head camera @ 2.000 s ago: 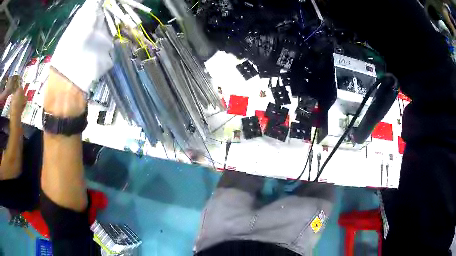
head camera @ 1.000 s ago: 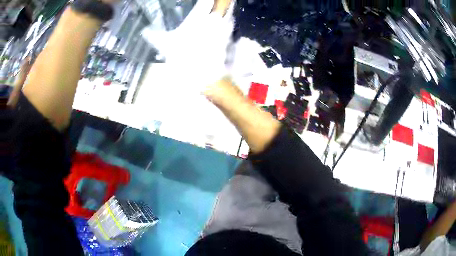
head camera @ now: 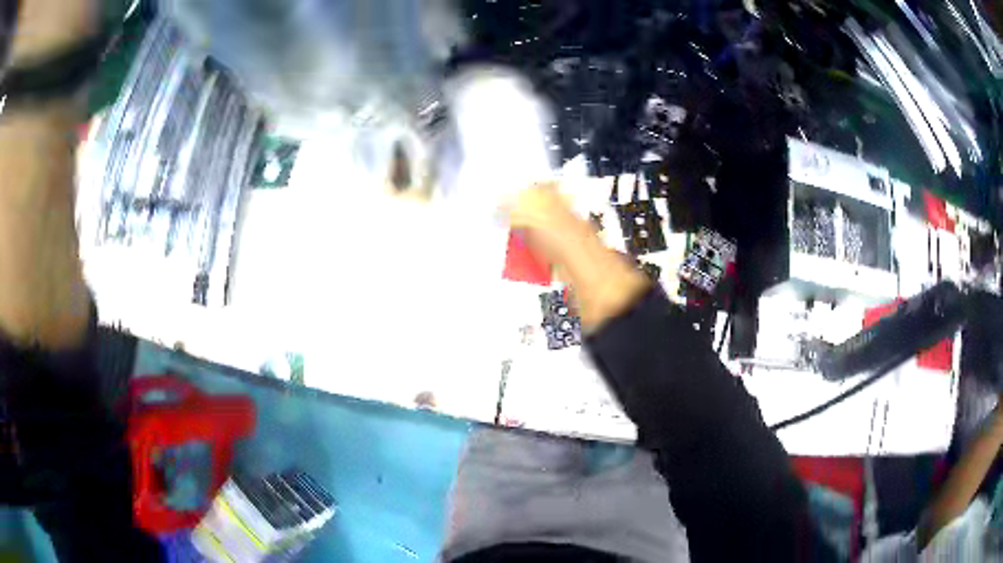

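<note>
My right hand (head camera: 495, 138), in a white glove, is blurred over the upper middle of the bench. Its fingers and anything in them cannot be made out. A blurred grey-blue mass (head camera: 319, 55) lies beyond it at the top. My left forearm with a dark wristband runs up the left edge; the left hand is cut off by the frame. Black square plates with holes (head camera: 641, 225) lie right of my right hand, one (head camera: 561, 319) nearer the front edge. Long silver profiles (head camera: 182, 165) lie at the bench's left.
A white-grey box with an open window (head camera: 841, 225) stands at the right. A black screwdriver (head camera: 902, 330) lies before it, its cable curving left. A red stool (head camera: 187, 440) and a banded profile bundle (head camera: 264, 515) are on the floor, lower left. Another person's arm (head camera: 962, 473) shows at the lower right.
The profile bundle has left the middle of the bench. My left hand has gone out past the top left. My right arm has come in over the bench. The screwdriver lies flatter and farther right.
</note>
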